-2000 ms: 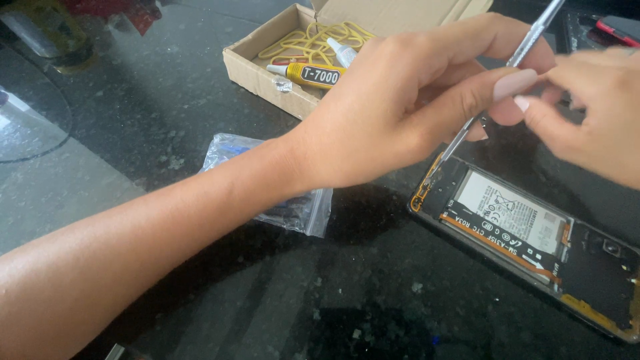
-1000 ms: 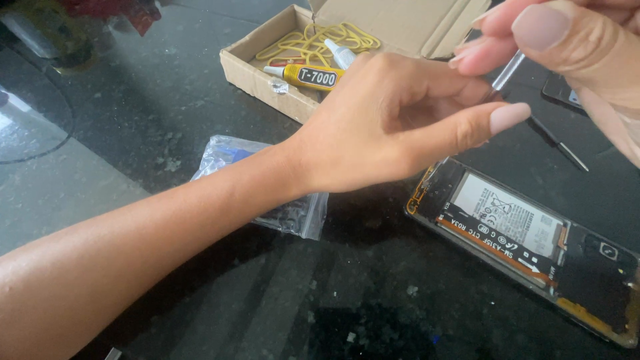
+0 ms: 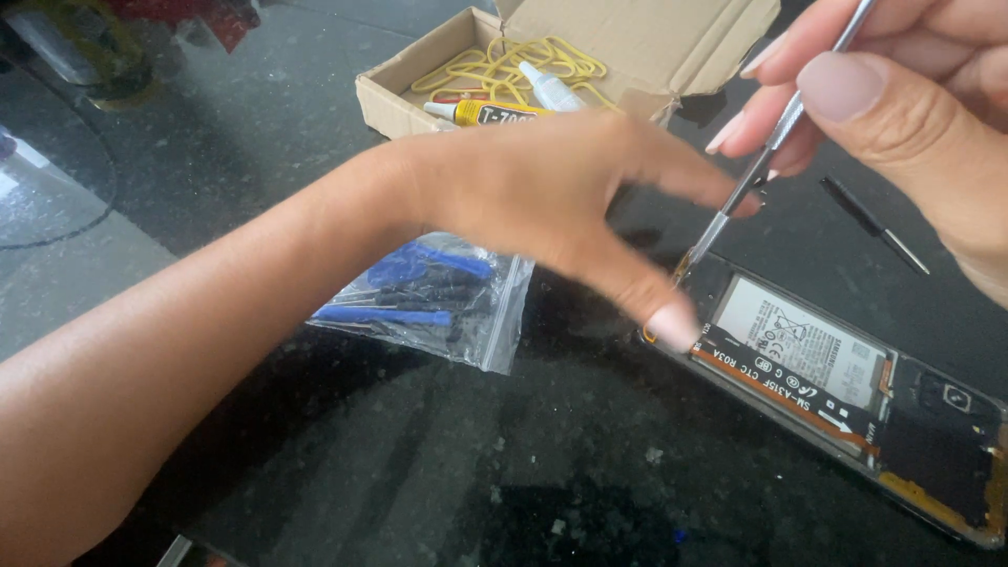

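Note:
My right hand (image 3: 906, 102) holds a slim metal tool (image 3: 787, 118) with a knurled grip, slanting down toward the top-left end of an opened smartphone (image 3: 890, 409). The phone's battery (image 3: 803, 331) and orange flex cable (image 3: 756, 394) are exposed. My left hand (image 3: 583, 189), blurred, has its thumb and forefinger spread near the tool's lower part; the thumb overlaps the phone's left end. Whether that hand touches the tool or phone is unclear. A small black screwdriver (image 3: 874, 224) with a metal shaft lies on the dark counter above the phone.
Behind the left hand stands an open cardboard box (image 3: 386, 102) with yellow bands (image 3: 472, 72), a yellow T-7000 glue tube (image 3: 480, 113) and a white-capped tube (image 3: 551, 88). A zip bag (image 3: 480, 346) of blue and black tools lies below the left wrist. A jar-like container (image 3: 87, 55) is far left.
My left thumb and forefinger have spread apart. The metal tool, between both hands two seconds ago, is now in my right hand. The small black screwdriver shows more fully on the counter.

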